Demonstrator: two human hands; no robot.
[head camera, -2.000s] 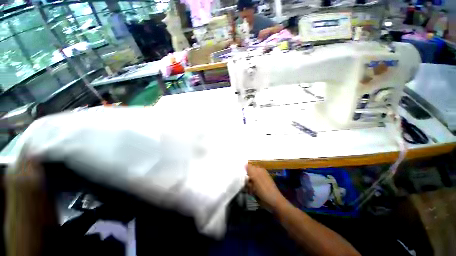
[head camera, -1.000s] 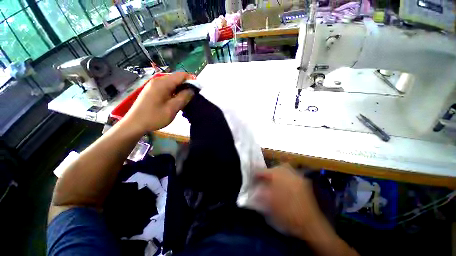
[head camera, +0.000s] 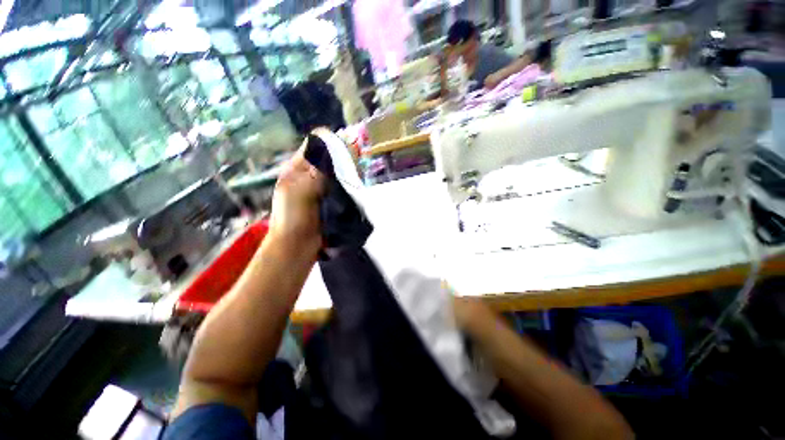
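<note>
The black-and-white garment (head camera: 366, 331) hangs from my raised left hand down to my lap, black on the left and white along its right side. My left hand (head camera: 303, 182) is shut on the garment's upper end, above the table's left part. My right hand (head camera: 460, 314) is low at the table's front edge, beside the white side of the cloth. Its fingers are hidden behind the cloth and blurred, so its grip cannot be told.
A white sewing machine (head camera: 602, 146) stands on the white table (head camera: 516, 266). Slim dark snips or tweezers (head camera: 575, 235) lie near it. A red basket (head camera: 228, 268) is at the table's left end. A blue bin (head camera: 680, 352) with scraps is underneath. A person (head camera: 482, 64) sits beyond.
The view has tilted up. My left hand has stayed raised with the garment's upper end. Two seconds ago, the white side was spread widely across; now the garment hangs narrow and lengthwise.
</note>
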